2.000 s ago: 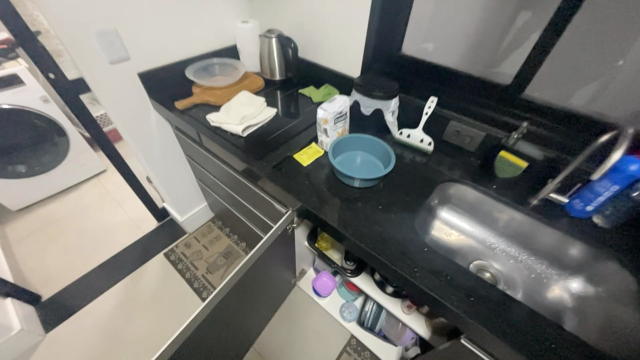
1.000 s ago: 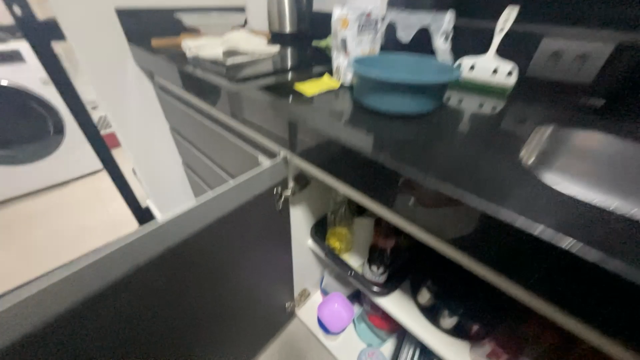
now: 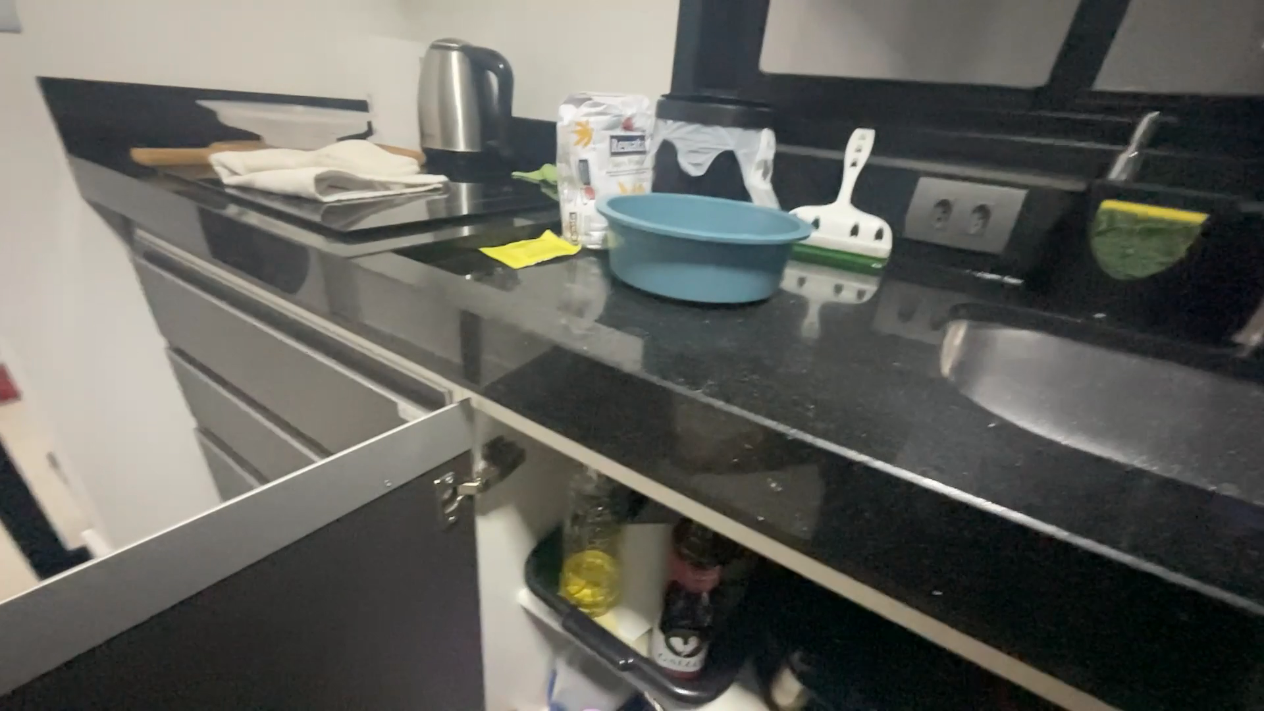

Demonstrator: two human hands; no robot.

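Neither my left hand nor my right hand shows in the head view. A blue plastic basin point(image 3: 703, 252) rests on the black stone countertop point(image 3: 790, 365). Behind its left side stands a white printed packet point(image 3: 600, 168), and a yellow packet or paper point(image 3: 531, 250) lies flat to the left. A white squeegee point(image 3: 844, 222) with a green edge leans upright right of the basin. Below, the cabinet door point(image 3: 296, 583) stands open, and a black tray point(image 3: 612, 642) inside holds a bottle with yellow liquid point(image 3: 591, 578) and a dark bottle point(image 3: 688, 602).
A folded white cloth point(image 3: 326, 173) lies at the left near a steel electric kettle point(image 3: 456, 104). Behind the basin is a black-lidded container with a plastic bag point(image 3: 716, 148). The steel sink point(image 3: 1106, 395) is at the right, with a green and yellow sponge point(image 3: 1147, 237) behind it.
The view has dropped lower and closer to the counter and the cabinet. No object has plainly been moved.
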